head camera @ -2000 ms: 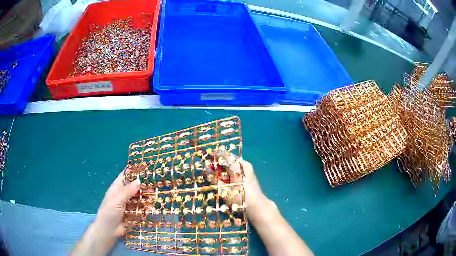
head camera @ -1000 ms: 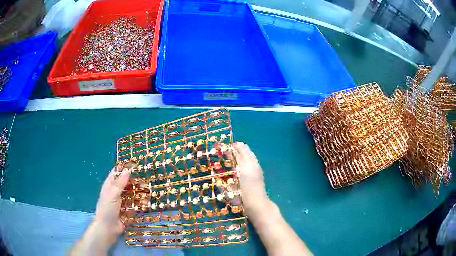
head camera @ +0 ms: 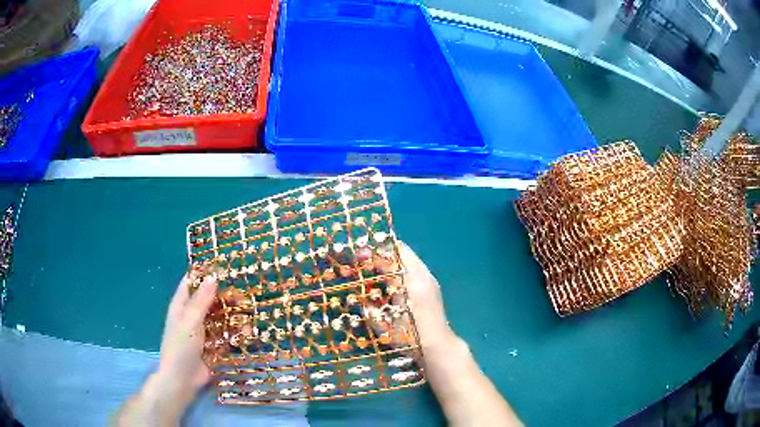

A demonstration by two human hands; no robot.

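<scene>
A loaded sprue frame [head camera: 304, 292], a flat copper-gold grid with rows of small shiny parts, is held up facing me above the table's near side. My left hand [head camera: 190, 321] grips its left edge, with the thumb in front and the fingers behind. My right hand [head camera: 412, 296] holds its right edge, with the fingers behind the grid, partly hidden. Whether the right hand also holds a tool behind the grid cannot be told.
A stack of sprue frames [head camera: 602, 227] stands at right, a heap of runners [head camera: 717, 225] beyond it. Along the far edge are a red bin [head camera: 167, 138] of small parts, blue bins [head camera: 375, 87] and a left blue parts bin [head camera: 46, 117]. A work cloth [head camera: 75, 384] lies near left.
The sprue frame and both hands have shifted slightly, and the grid's tilt has changed, its top edge moving up and left. Both hands keep their hold.
</scene>
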